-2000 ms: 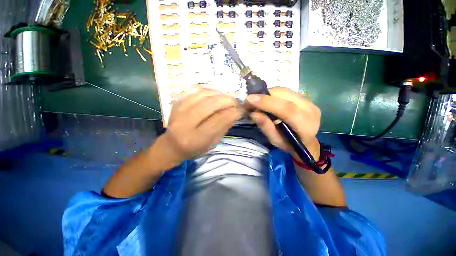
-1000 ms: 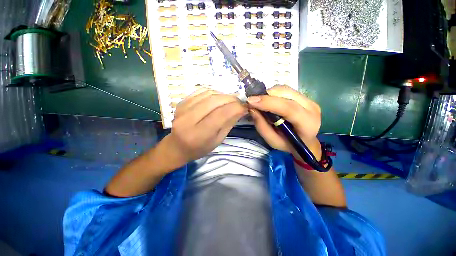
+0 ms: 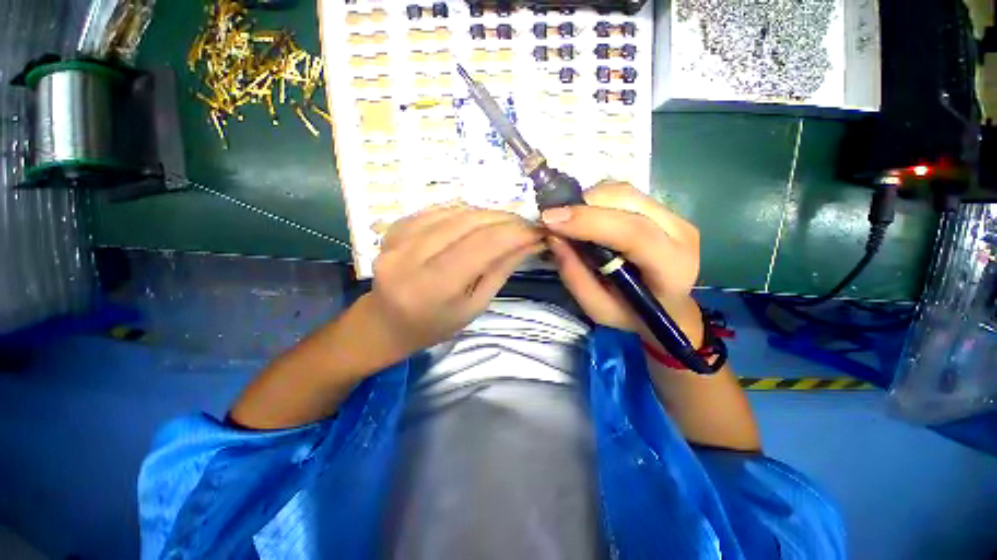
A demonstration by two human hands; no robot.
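Note:
The black soldering iron (image 3: 560, 197) lies in my right hand (image 3: 634, 246), its metal tip pointing up and left over the white tray (image 3: 525, 142). My left hand (image 3: 448, 263) meets my right fingertips at the tray's near edge. The fingers look pinched together; any small part between them is hidden. Solder wire (image 3: 268, 213) runs from the silver spool (image 3: 74, 118) towards my left hand. Small blue-and-white pieces (image 3: 481, 118) lie on the tray below the iron tip.
Loose gold strips (image 3: 254, 71) lie on the green mat at upper left. A white box with grey speckled contents (image 3: 760, 49) stands upper right. A black unit with a red light (image 3: 913, 120) and a plugged cable (image 3: 880, 224) is far right. Clear plastic is at both sides.
The iron has swung slightly, its tip now a little further left than two seconds ago. Both hands have stayed together in nearly the same place, with small finger shifts.

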